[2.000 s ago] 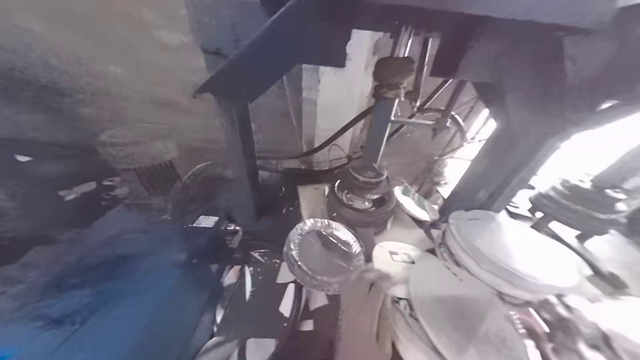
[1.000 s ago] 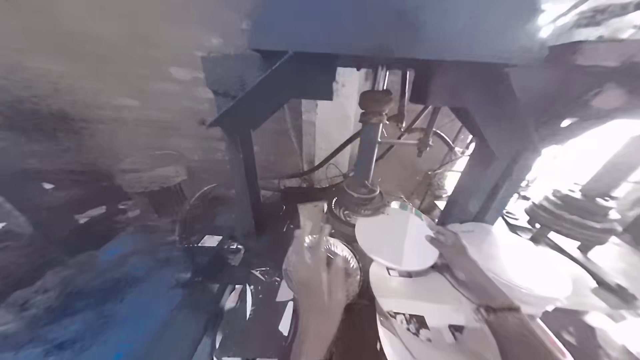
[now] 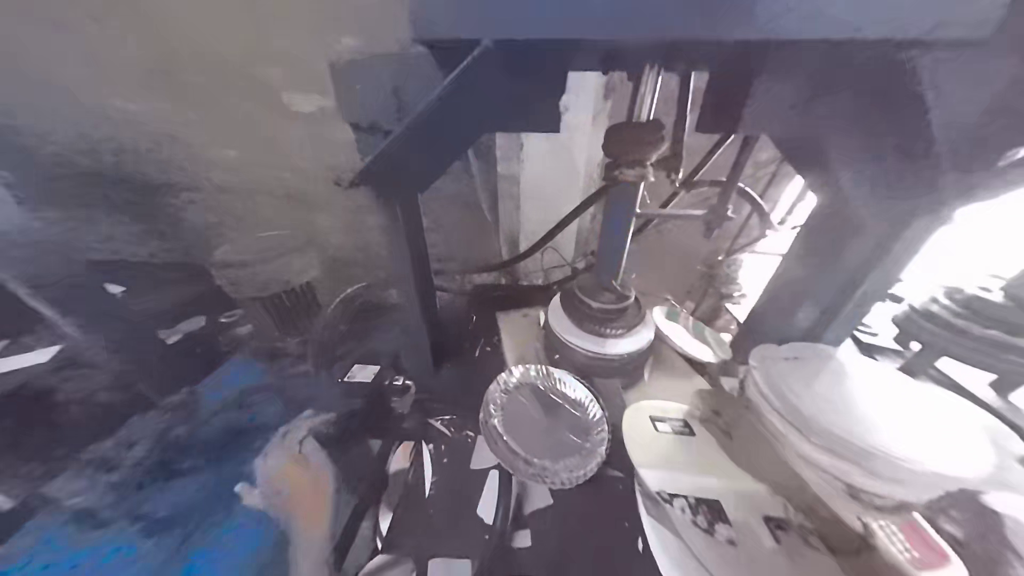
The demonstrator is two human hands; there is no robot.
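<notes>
My left hand (image 3: 296, 472), blurred, is at the lower left beside blue cloth, thumb apart from the fingers and nothing seen in it. A blurred grey-brown shape (image 3: 732, 424) between the white stacks may be my right hand; its fingers cannot be made out. A white disc (image 3: 598, 336) lies around the base of the press punch (image 3: 616, 240), over the round lower die. In front of it rests a round silver foil plate (image 3: 546, 424) with a fluted rim. Printed whitish sheets (image 3: 688, 480) are stacked to its right.
A dark steel press frame (image 3: 416, 272) surrounds the punch. Another pile of white round sheets (image 3: 864, 408) stands at the right. Pale offcuts (image 3: 489, 496) are scattered near the foil plate. A hose (image 3: 552, 232) runs behind. A shallow round piece (image 3: 692, 334) leans right of the die.
My left hand has moved left from over the foil plate. The white disc that my right hand held in front of the press is now around the punch's base.
</notes>
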